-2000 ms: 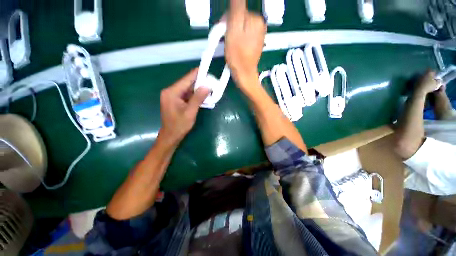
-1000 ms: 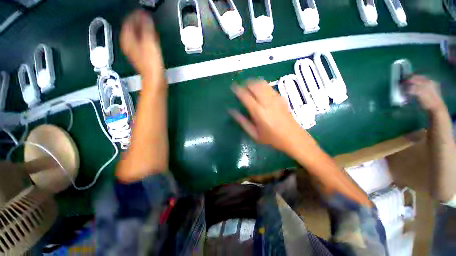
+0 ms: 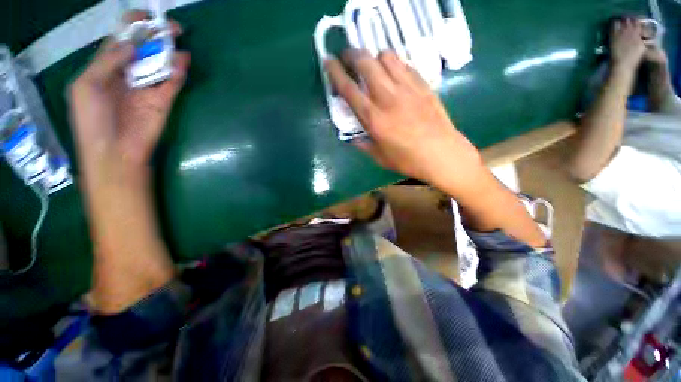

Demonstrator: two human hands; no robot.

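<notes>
My left hand (image 3: 119, 104), at the upper left, holds an open loop housing half (image 3: 149, 54) by its wide end, with a blue insert showing; its far end is cut off by the picture's top edge. My right hand (image 3: 399, 112) is on the nearest white cover half (image 3: 342, 119), at the left end of a row of white cover halves (image 3: 407, 30). The fingers cover part of that cover half, and its round disc is hidden.
More open housing halves with blue inserts (image 3: 30, 153) lie at the far left beside a thin white cable (image 3: 37, 231). A cardboard carton (image 3: 549, 175) with white parts stands at the lower right. A co-worker's hands (image 3: 635, 45) work at the upper right.
The view has shifted. The joined unit seen between both hands earlier is gone from them. My left hand now holds a blue-marked housing half; my right hand has moved onto the row's nearest cover half.
</notes>
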